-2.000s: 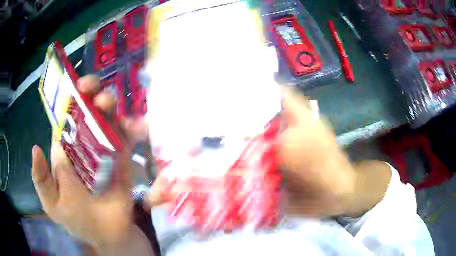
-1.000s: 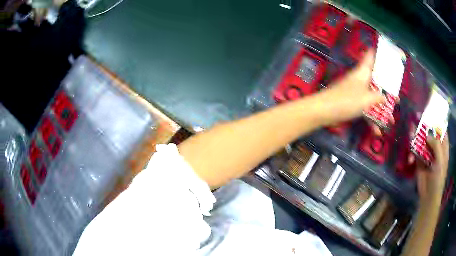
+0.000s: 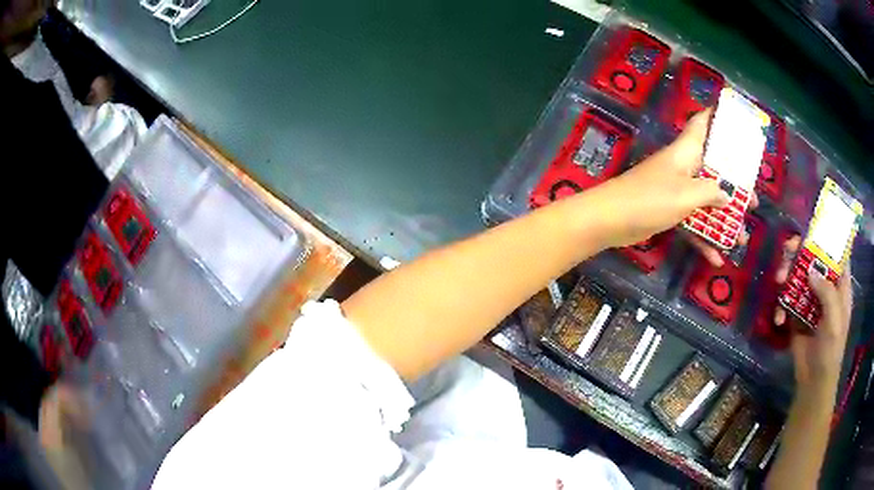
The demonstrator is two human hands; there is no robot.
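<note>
My left hand (image 3: 676, 191) is over the clear tray (image 3: 513, 167) and holds a red keypad phone (image 3: 736, 144), its screen lit white and its keys facing up. My right hand (image 3: 826, 311) is near the right edge of the picture and holds another red phone (image 3: 832, 225) with a yellow-framed, lit screen. Red phones (image 3: 586, 158) lie face down in the tray pockets, backs open with a black ring. Several batteries (image 3: 577, 321) with white strips lie in a row along the bench's near edge.
A greyish clear tray (image 3: 225, 225) at left holds several red phones (image 3: 99, 268) at its far side. A neighbouring person's hand (image 3: 59, 421) and dark clothing are at the left edge. A white cable (image 3: 216, 29) lies at the top left of the green mat (image 3: 383, 124).
Both phones stay in my hands; the picture is sharper and their screens and keys show clearly. A neighbouring hand has come in at lower left. Two seconds ago the phones were closer to the camera.
</note>
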